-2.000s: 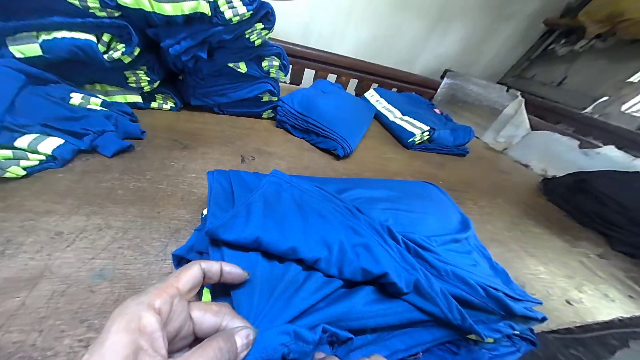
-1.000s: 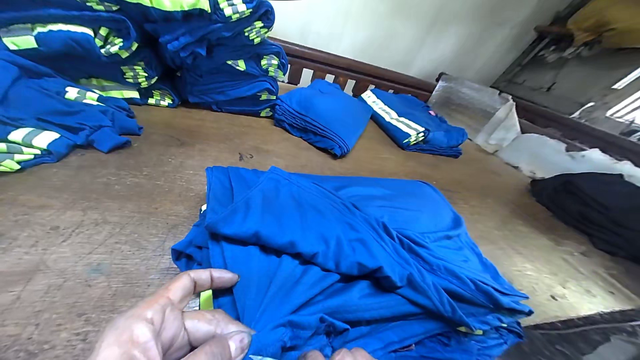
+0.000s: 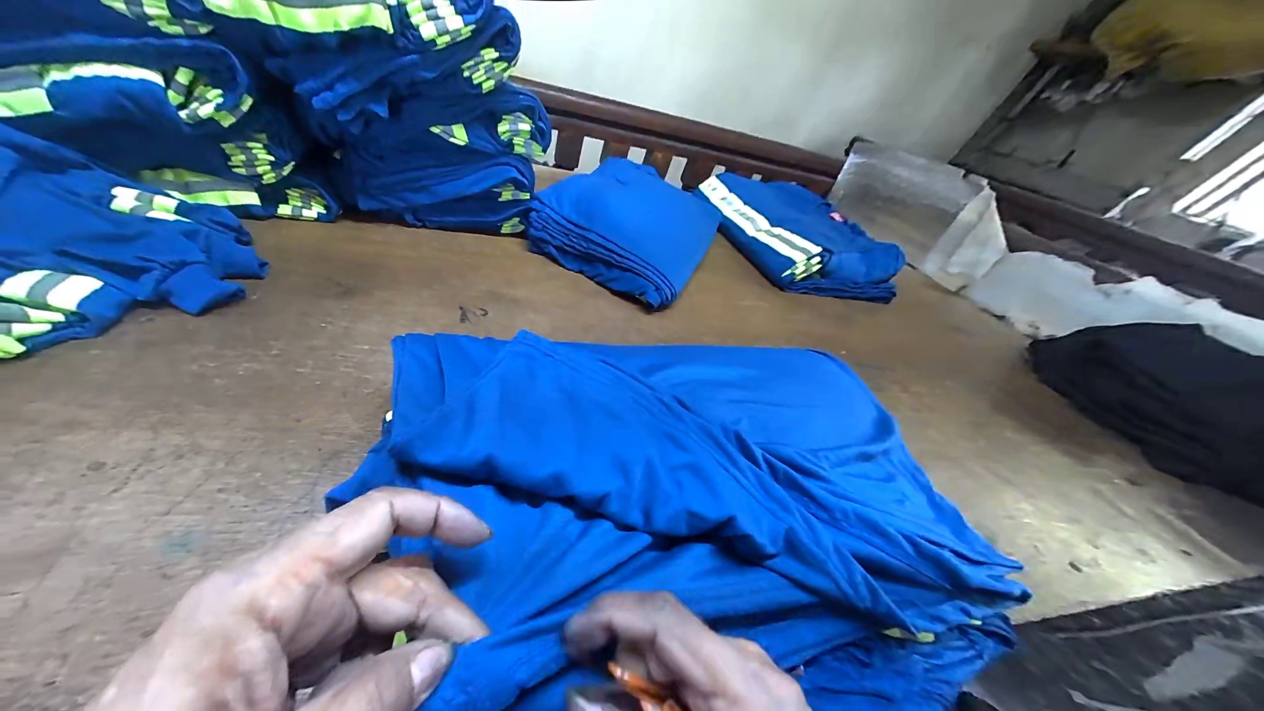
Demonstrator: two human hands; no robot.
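A heap of folded blue garments (image 3: 671,444) lies in front of me at the lower middle, its upper layers loose and wrinkled. My left hand (image 3: 336,602) pinches a fold of the blue fabric between thumb and fingers at the near left edge. A bit of yellow-green shows between those fingers. At the bottom middle my right hand (image 3: 681,652) is curled around a small orange and metal tool (image 3: 642,686), mostly hidden, right beside the pinched fabric. What kind of tool it is cannot be told.
Blue garments with reflective bands (image 3: 395,109) are piled at the back left of the wooden table (image 3: 326,365). A folded blue stack (image 3: 627,227) and a striped one (image 3: 800,237) lie at the back. Black cloth (image 3: 1165,395) and plastic sheeting (image 3: 1106,296) are at the right.
My right hand, only its fingertips showing at the bottom edge before, has come up into view with the orange and metal tool. My left hand stays by the fabric edge.
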